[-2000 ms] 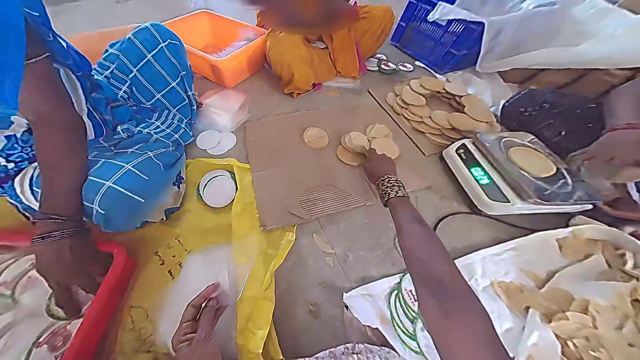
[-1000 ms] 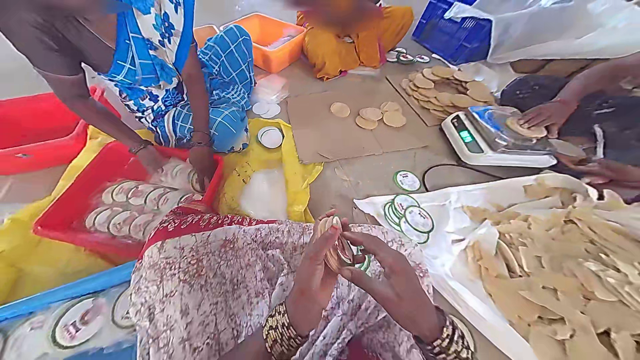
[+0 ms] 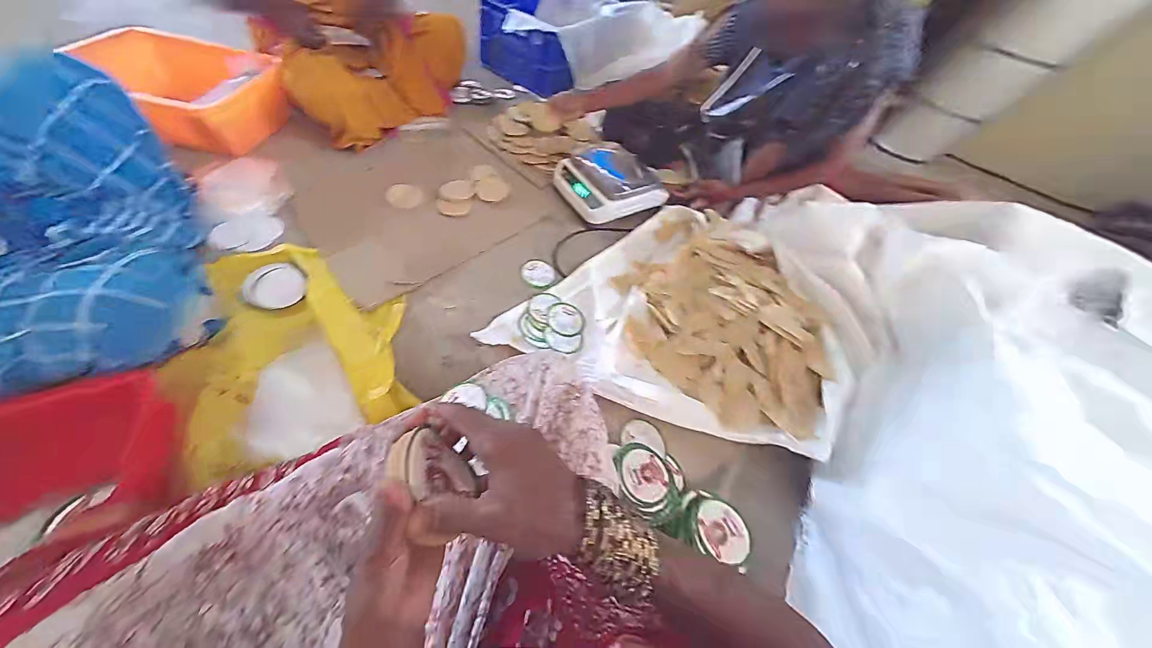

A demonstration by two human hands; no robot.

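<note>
Above my lap, a stack of round tan discs (image 3: 416, 468) with a printed round label at its face is held between my two hands. My left hand (image 3: 396, 540) cups it from below and the left. My right hand (image 3: 513, 477), with bangles at the wrist, grips its right side and top. Just beyond the hands, round green-edged labels (image 3: 465, 396) lie on the cloth of my lap. More printed round labels (image 3: 646, 477) lie in piles to the right of my wrist, and a small group of them (image 3: 564, 319) rests on the corner of a white sheet.
A heap of tan flat pieces (image 3: 729, 324) covers the white sheet (image 3: 972, 360) at right. Ahead are a digital scale (image 3: 610, 184), cardboard (image 3: 360, 252) with discs, and co-workers. A yellow plastic bag (image 3: 378, 360), red tub (image 3: 90, 441) and orange tub (image 3: 216, 117) stand left.
The view has swung to the right. Two seconds ago my right hand reached to discs on the cardboard; now both hands hold a stack over my lap. A co-worker's hand has moved from the scale to the disc pile.
</note>
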